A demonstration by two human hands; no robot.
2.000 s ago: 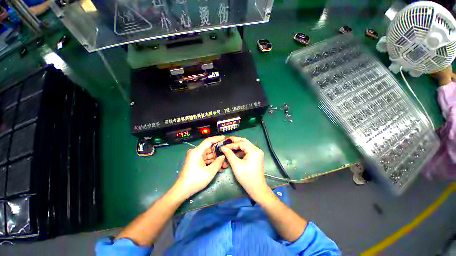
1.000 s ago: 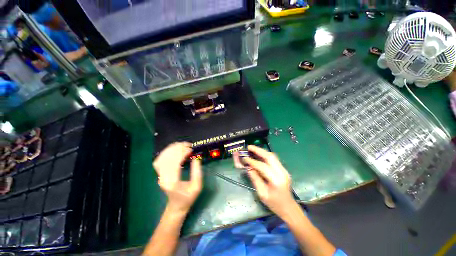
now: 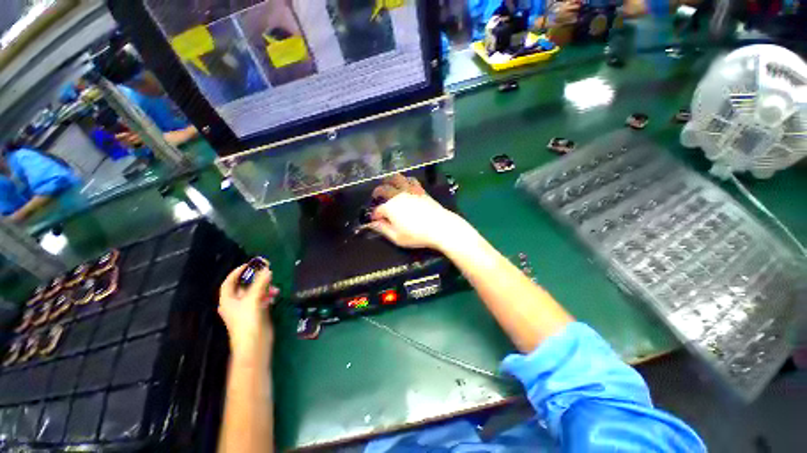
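Observation:
My left hand (image 3: 246, 305) holds a small dark watch case (image 3: 253, 271) between thumb and fingers, beside the stacked black trays. My right hand (image 3: 407, 215) reaches over the top of the black press (image 3: 354, 257), its fingertips at the fixture under the clear guard. A dark object shows at those fingertips, but the fingers and blur hide whether they grip it. The press front shows red digits and a lit red switch (image 3: 389, 296). Another watch case (image 3: 308, 327) lies at the press's front left corner.
Black trays (image 3: 133, 354) with copper-rimmed cases stand at left. A clear blister tray (image 3: 655, 239) lies at right, by a white fan (image 3: 748, 111). The acrylic guard (image 3: 354, 155) and instruction display (image 3: 310, 53) overhang the press. Several cases lie behind. People in blue work beyond.
My left hand has moved left, towards the black trays, and now shows a watch case. My right hand has moved from the press's front up onto its fixture. The view has tilted up.

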